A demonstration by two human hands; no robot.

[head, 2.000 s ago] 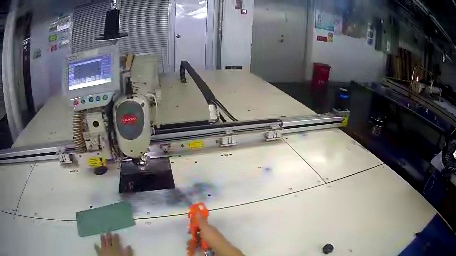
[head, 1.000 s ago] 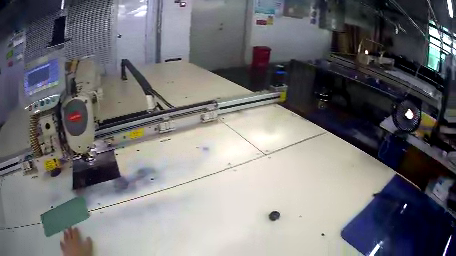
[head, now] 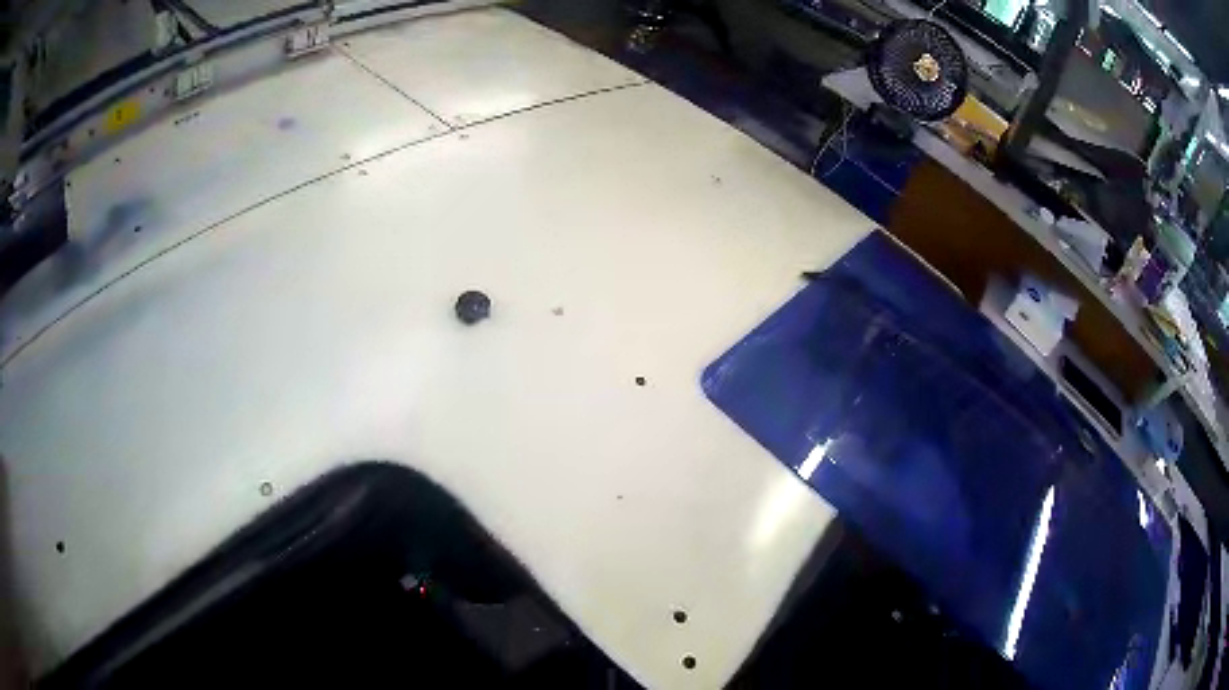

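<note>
The small dark round bobbin case lies loose on the off-white machine table, near the middle of the view. No fingers of my left or right hand show. A blurred brownish strip is cut off by the lower left edge; I cannot tell whether it is part of an arm. The orange air blow gun and the green cover plate are not in view.
A glossy blue plastic sheet covers the table corner at right. A black rounded cutout is at the front edge. The silver beam is at upper left. A black fan stands on a side table.
The view has swung right and down. The sewing head, green plate, orange gun and both hands have left the picture. The bobbin case shows nearer the middle; the cutout has come into view.
</note>
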